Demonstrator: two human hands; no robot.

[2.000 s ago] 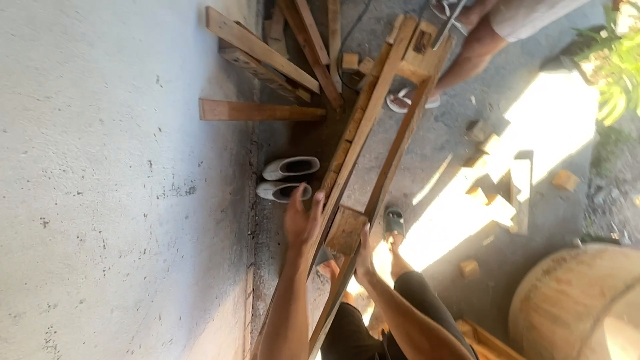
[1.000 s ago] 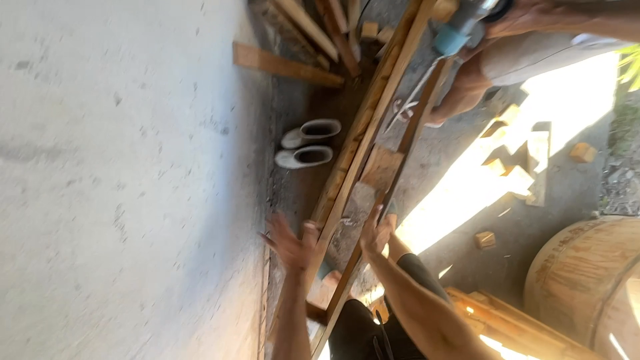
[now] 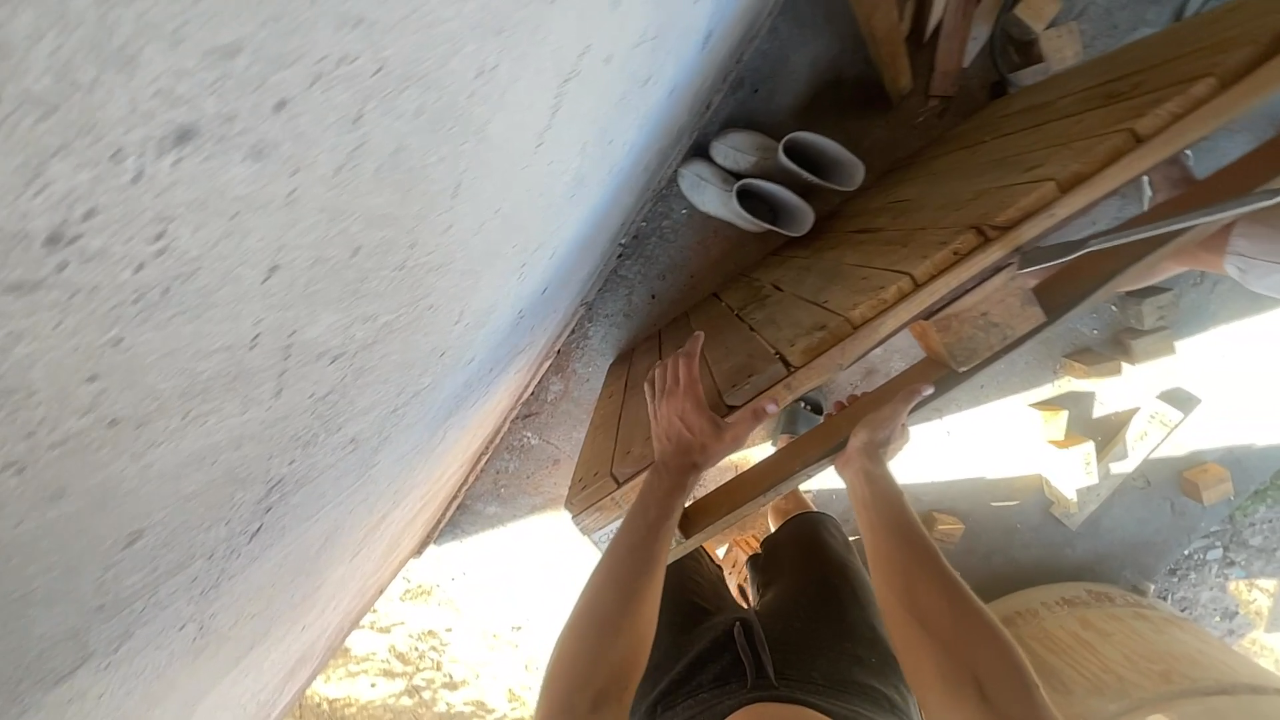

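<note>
A long wooden panel of joined planks [image 3: 840,290] stands tilted, running from lower centre to upper right, with a rail along its near edge. My left hand [image 3: 690,415] rests on the planks near the lower end, fingers spread and thumb at the rail. Around the outer wooden beam [image 3: 800,455], parallel to that rail, my right hand [image 3: 880,425] is closed. A short wooden block [image 3: 980,320] bridges rail and beam. At the upper right, a long thin metal bar [image 3: 1140,235] lies across the beam; its far end is out of view.
A pair of pale boots [image 3: 770,180] stands between wall [image 3: 350,250] and panel. Wood pieces [image 3: 880,45] lean at the top. Wood offcuts [image 3: 1207,483] and a board lie on the floor at right. A large rounded container [image 3: 1110,640] is at lower right. Another person's leg shows at far right.
The wooden panel has tilted, so its broad planked face now shows. My left hand, held off the wood one second ago, is now on the planks. The other person's power tool has left the view.
</note>
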